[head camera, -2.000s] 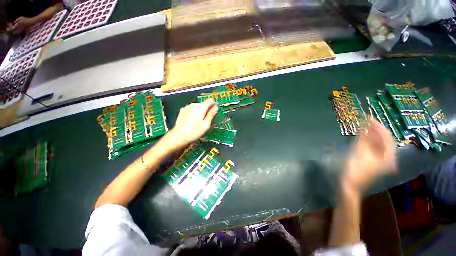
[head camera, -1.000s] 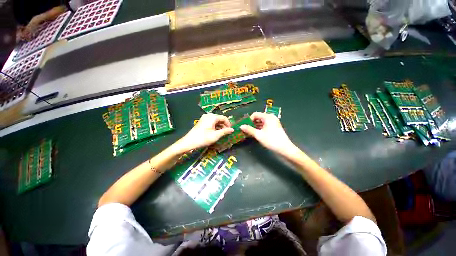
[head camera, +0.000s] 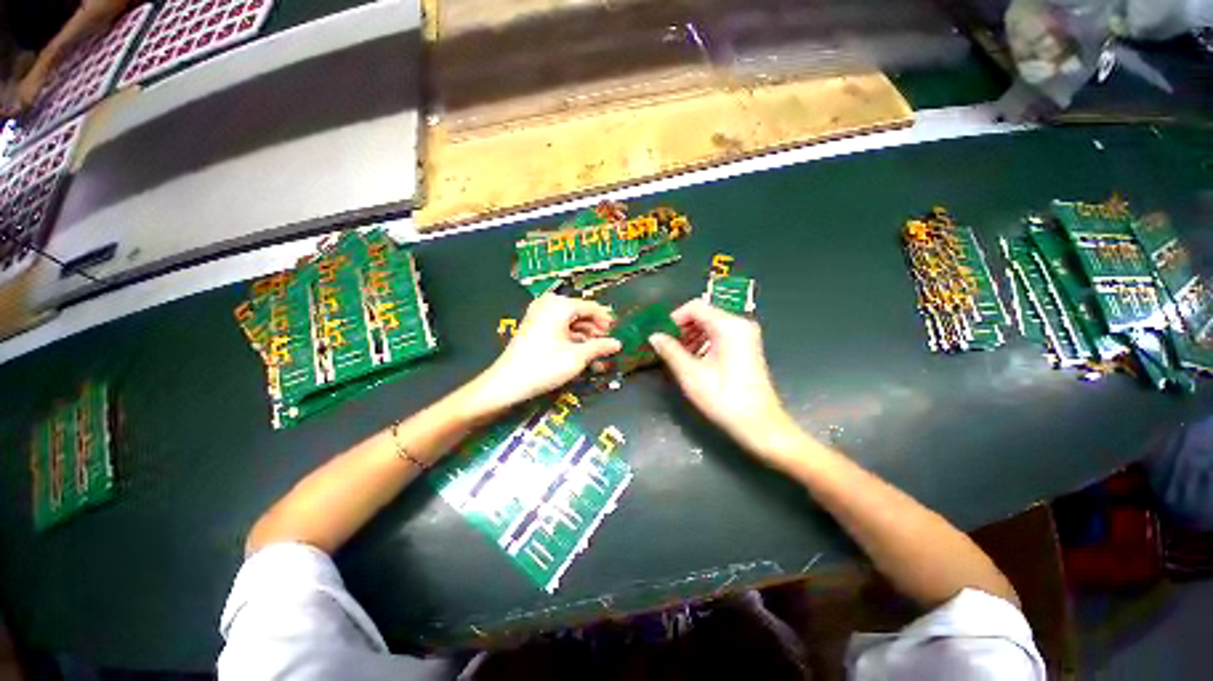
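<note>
A small green PCB strip (head camera: 644, 333) is held between my two hands over the middle of the bench. My left hand (head camera: 556, 343) pinches its left end with thumb and fingers. My right hand (head camera: 718, 366) pinches its right end. The fingers hide part of the strip. PCB panels (head camera: 539, 495) with white faces and orange ends lie just below my hands. A pile of separated boards (head camera: 599, 250) lies just beyond my hands. A single PCB (head camera: 732, 293) lies beyond my right hand.
A stack of uncut panels (head camera: 339, 319) is at left, another stack (head camera: 75, 455) farther left. Stacked narrow boards (head camera: 952, 286) and a loose heap (head camera: 1111, 286) lie at right. A grey-white board (head camera: 253, 133), wooden board (head camera: 639, 153) and white trays (head camera: 193, 33) lie beyond. A person's arm shows upper left.
My right hand came back from the right side to the middle and met my left hand at the strip. Since one second ago, both hands remain on it, with slight shifts.
</note>
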